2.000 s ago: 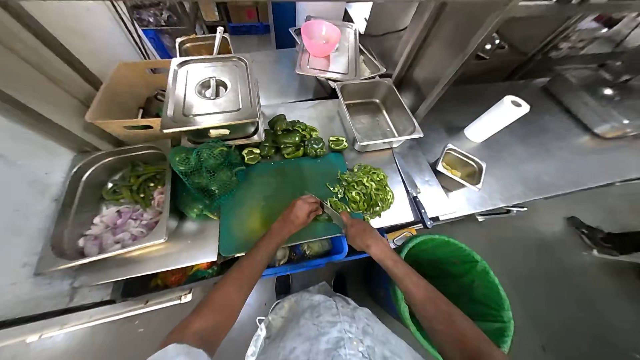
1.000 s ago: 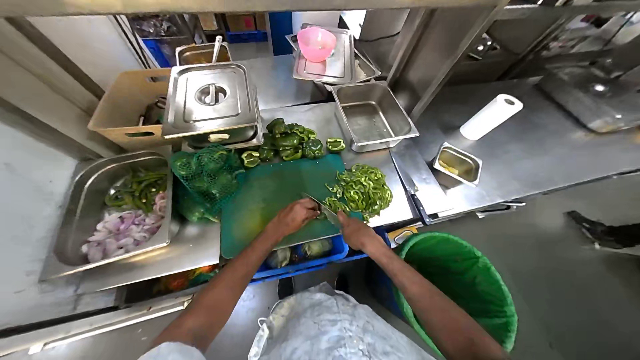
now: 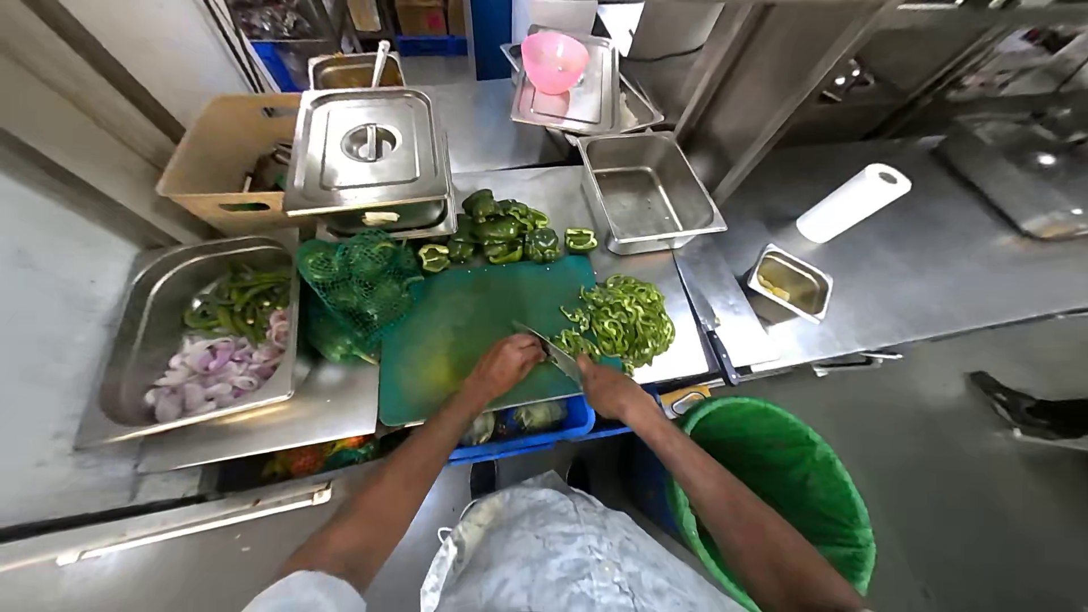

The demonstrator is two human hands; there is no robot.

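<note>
My right hand (image 3: pixel 608 387) is closed on the handle of a kitchen knife (image 3: pixel 554 355), whose blade points up and left over the green cutting board (image 3: pixel 476 314). Beside the blade tip, my left hand (image 3: pixel 508 364) has its fingers curled at the board; whether a piece of pepper is under them cannot be told. A heap of sliced green bell pepper (image 3: pixel 631 323) lies at the board's right edge. Halved green bell peppers (image 3: pixel 501 228) are piled behind the board. A green net bag of peppers (image 3: pixel 361 276) rests at its left.
At left a steel pan (image 3: pixel 136 374) holds sliced onions and green strips. A lidded steel container (image 3: pixel 371 149), a steel pan (image 3: pixel 654 191) and a pink bowl (image 3: pixel 554 62) stand behind. Rightward are a second knife (image 3: pixel 708 319), a small steel container (image 3: pixel 790 283), a paper roll (image 3: pixel 854 202) and a green-lined bin (image 3: pixel 773 493).
</note>
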